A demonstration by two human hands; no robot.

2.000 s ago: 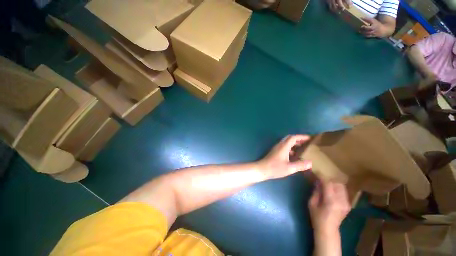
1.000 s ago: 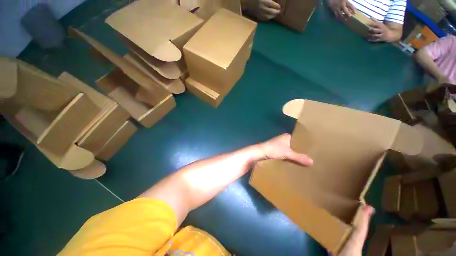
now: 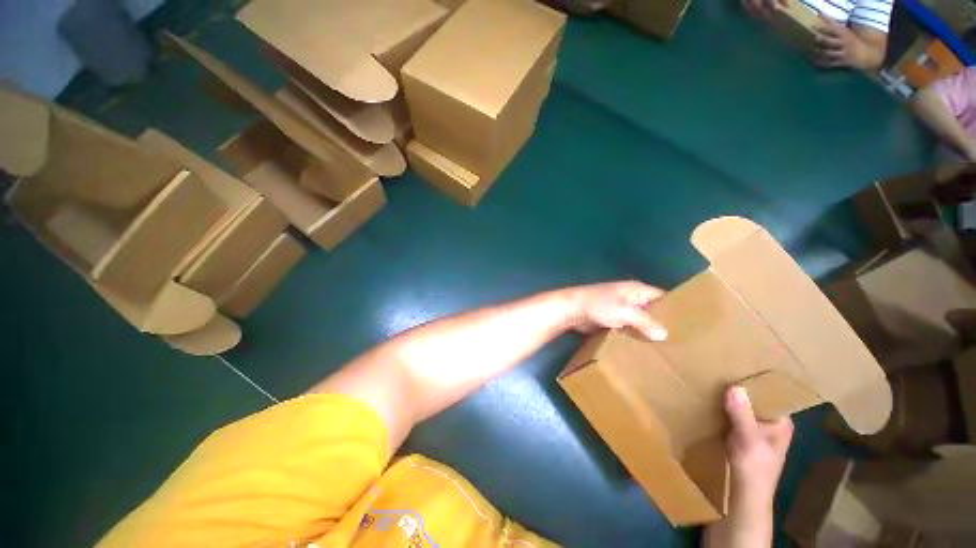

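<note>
An open brown mailer box (image 3: 631,412) is held tilted above the table, its front wall facing me. Its lid stands up at the rear, with the long tuck flap (image 3: 797,310) and rounded lobes at the far edge. My left hand (image 3: 623,308) grips the box's left side, thumb inside. My right hand (image 3: 758,444) grips the right side, its thumb on a small side flap (image 3: 778,394) against the inside of the lid. The fingers under the box are hidden.
The dark-green table (image 3: 631,161) bears stacked boxes (image 3: 482,64) at the back left and open boxes (image 3: 150,230) at the left. More open boxes (image 3: 910,294) cluster at the right. Across the table, another person's hands (image 3: 840,43) hold a box.
The box has turned from showing its open inside to front wall towards me. The tuck flap now angles outward at the right. My right hand has moved up onto the side flap.
</note>
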